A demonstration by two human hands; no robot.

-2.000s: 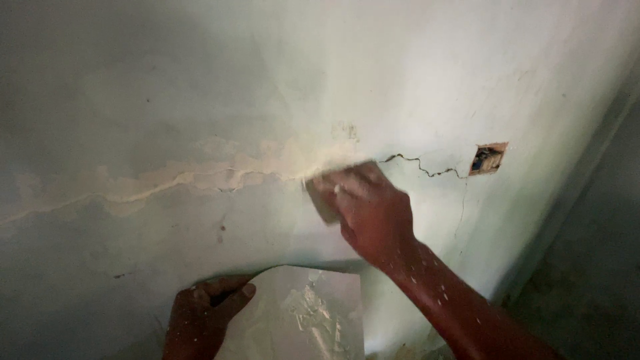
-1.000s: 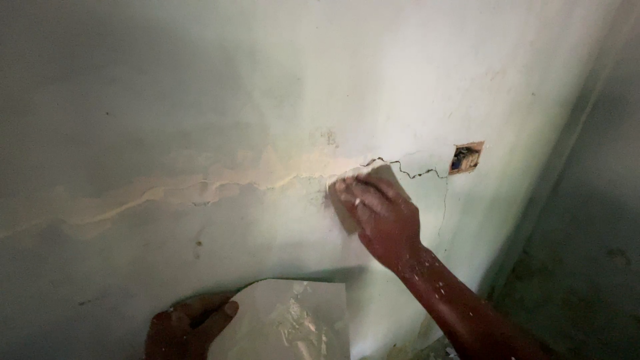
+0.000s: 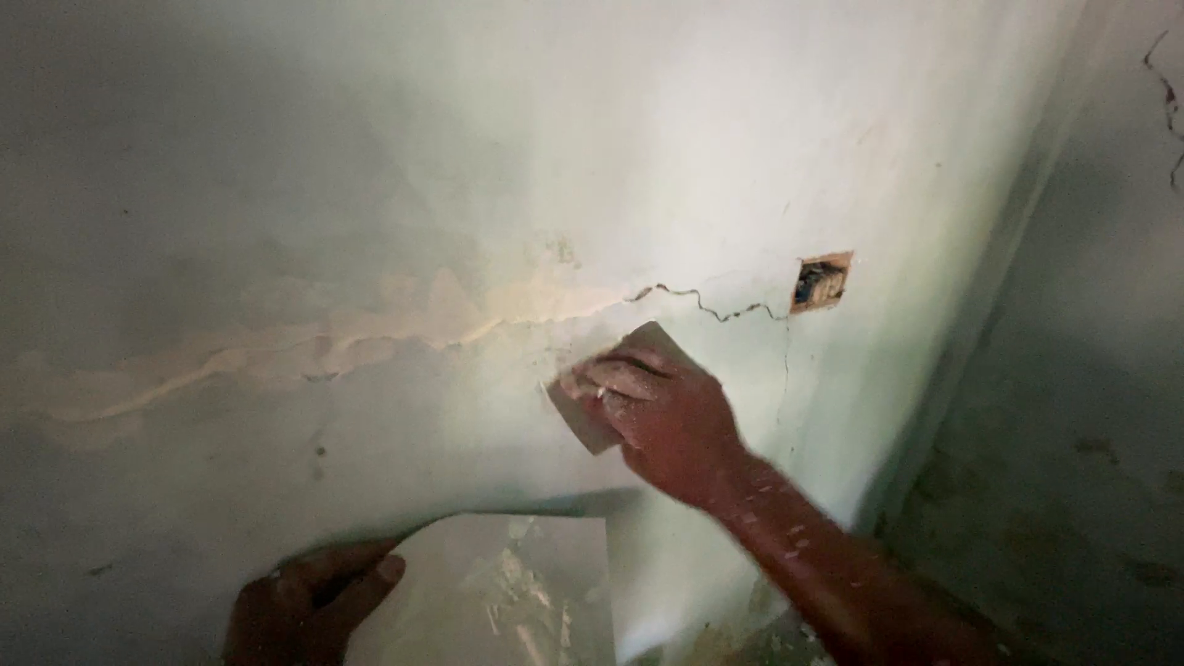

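My right hand (image 3: 647,398) grips a thin, flat grey spreading blade (image 3: 585,427) close to the wall, just below a crack. A band of pale filler (image 3: 407,338) runs along the crack from the left. The dark, uncovered crack (image 3: 708,301) continues from the filler's right end towards a square wall opening. Low in the view, my left hand (image 3: 314,597) holds a flat light sheet (image 3: 444,592) by its left edge. A smear of wet filler (image 3: 532,592) lies on this sheet. Pale flecks mark my right forearm.
The square opening (image 3: 821,282) has a rough edge and shows what look like wires inside. A thin hairline crack runs down from it. At the right, an inner corner meets a darker wall (image 3: 1091,388), which bears another crack (image 3: 1164,83) near the top.
My right hand and the blade have moved down from the crack line, exposing the filler's right end. The left hand still holds the sheet low in view.
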